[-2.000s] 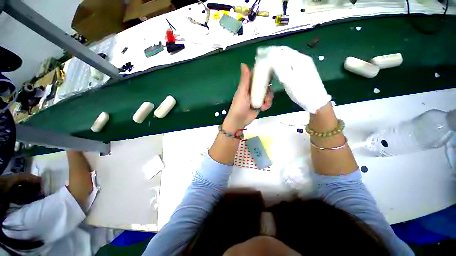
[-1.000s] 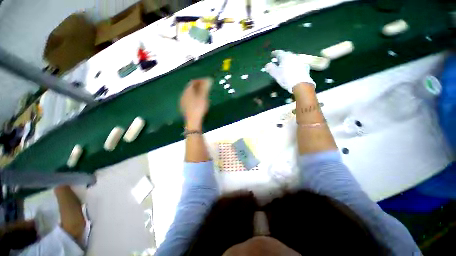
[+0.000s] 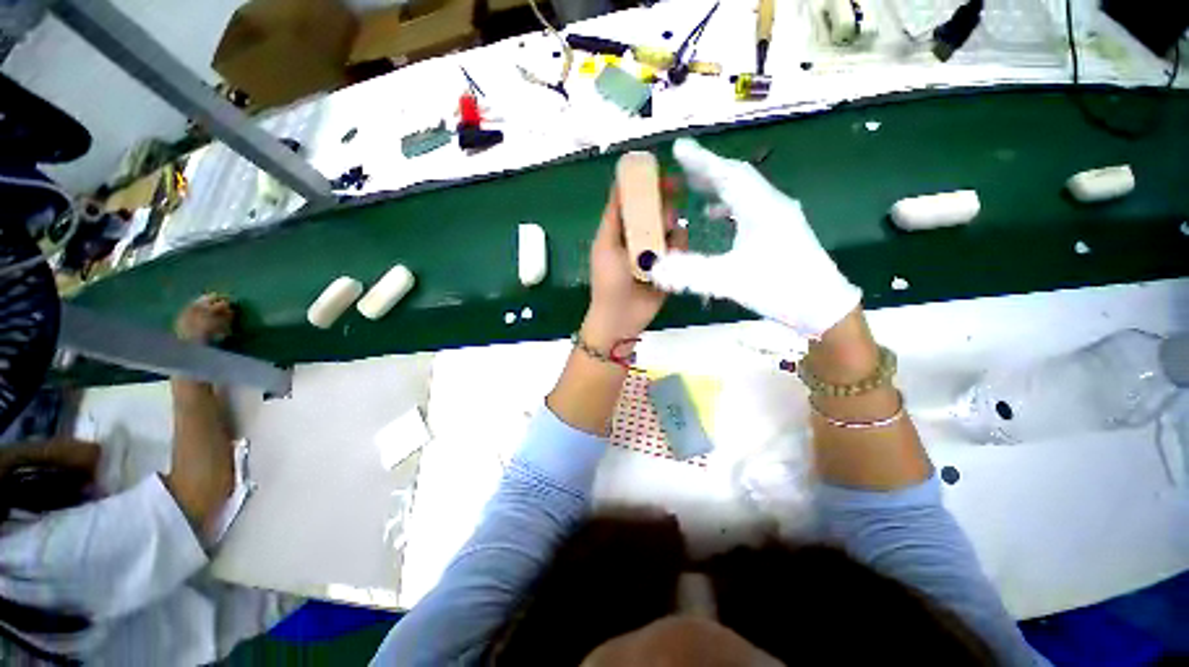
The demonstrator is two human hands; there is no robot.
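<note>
My bare left hand (image 3: 623, 276) holds a cream-white plastic unit (image 3: 640, 209) upright above the green belt. A dark round spot shows near the unit's lower end. My right hand (image 3: 769, 248) wears a white glove. Its fingers are apart, with the thumb at the unit's lower end beside the dark spot; whether it touches cannot be told. A grey-green pad (image 3: 679, 416) lies on the red-dotted sheet (image 3: 635, 420) in front of me.
The green conveyor belt (image 3: 456, 271) carries several units, one (image 3: 532, 254) just left of my hands and one (image 3: 935, 210) to the right. A clear bottle (image 3: 1069, 382) lies at right. A coworker's hand (image 3: 205, 318) is at the belt's left. Tools (image 3: 477, 121) lie across the belt.
My hands parted over the belt, then came back together around a unit in my left hand. Another unit now lies left of my hands. The coworker's hand has reached onto the belt.
</note>
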